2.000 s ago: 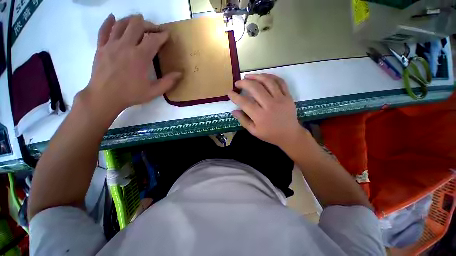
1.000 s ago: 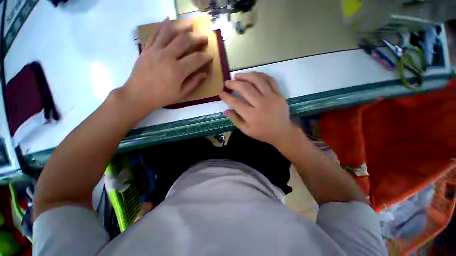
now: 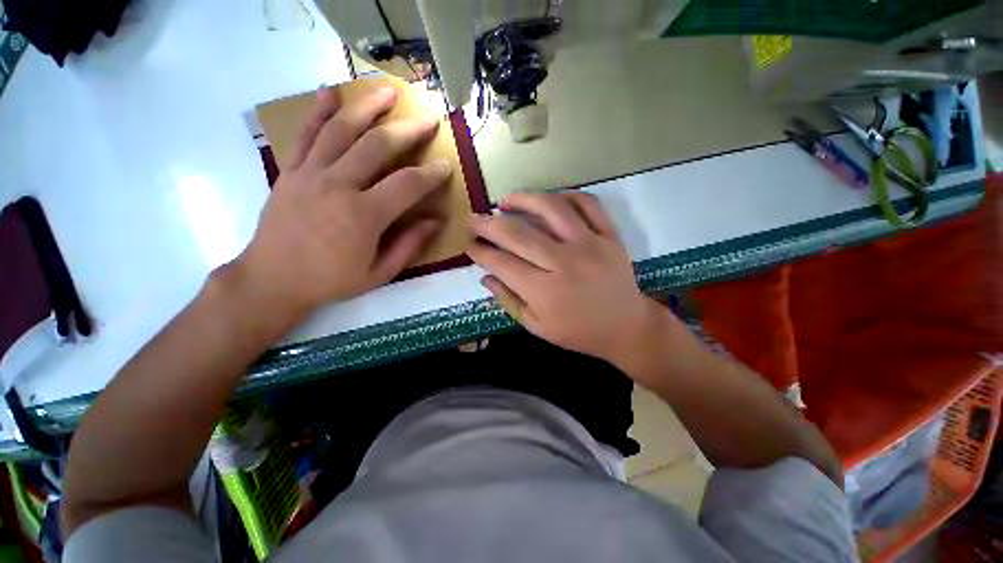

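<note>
The tan template (image 3: 297, 119) lies flat on a maroon pocket piece (image 3: 470, 165), whose dark border shows along its right, lower and left edges. The far right corner is at the lit needle area (image 3: 453, 101) of the sewing machine. My left hand (image 3: 341, 203) lies flat on the template with fingers spread. My right hand (image 3: 561, 258) rests on the table with its fingertips at the right edge of the piece, near its lower corner. The underside of the piece is hidden.
Maroon pieces (image 3: 24, 275) lie at the table's left edge. A black cloth heap (image 3: 68, 24) is at the far left. Scissors with green handles (image 3: 904, 176) and thin tools (image 3: 830, 154) lie at the right. An orange crate (image 3: 955, 462) with red-orange cloth stands below right.
My left hand has moved right from the template's left edge onto its middle. The view has shifted, showing more of the machine head. My right hand stays at the right edge.
</note>
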